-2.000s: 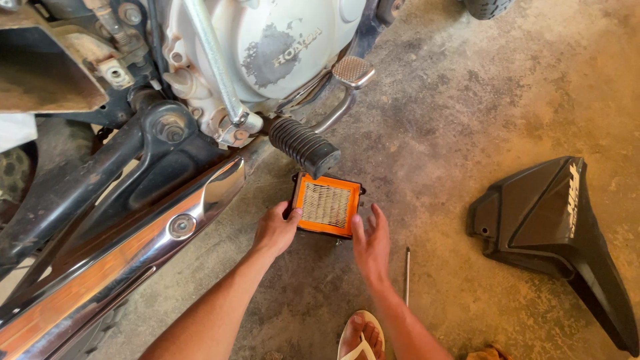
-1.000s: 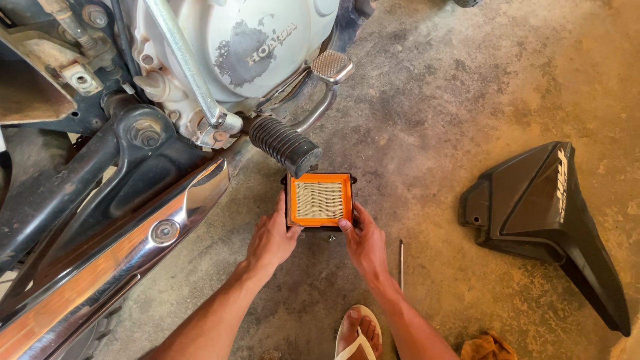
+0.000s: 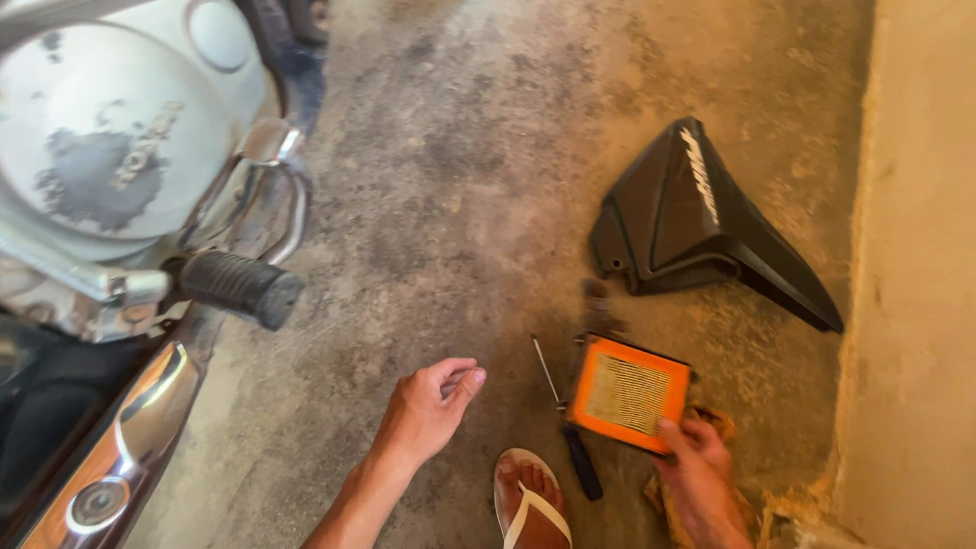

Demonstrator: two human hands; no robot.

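Observation:
My right hand grips the lower right corner of an orange-framed air filter with pleated pale paper, seated in a black plastic housing. My left hand is off the filter, over the concrete floor, thumb and fingertips near each other and nothing seen between them. Between the hands lies a screwdriver with a black handle, its thin shaft pointing up and left. Just above the filter is a small dark object, blurred. The black plastic side panel with white lettering lies beyond it on the floor.
At left stands a motorcycle with a worn engine cover, a rubber footpeg, a metal pedal and a chromed exhaust shield. A sandalled foot is at bottom centre. A wall borders the right; a brownish cloth lies beneath my right wrist.
The air filter and its housing have moved right in my right hand, from beside the footpeg to near the screwdriver. My left hand has let go of it. The view has swung right.

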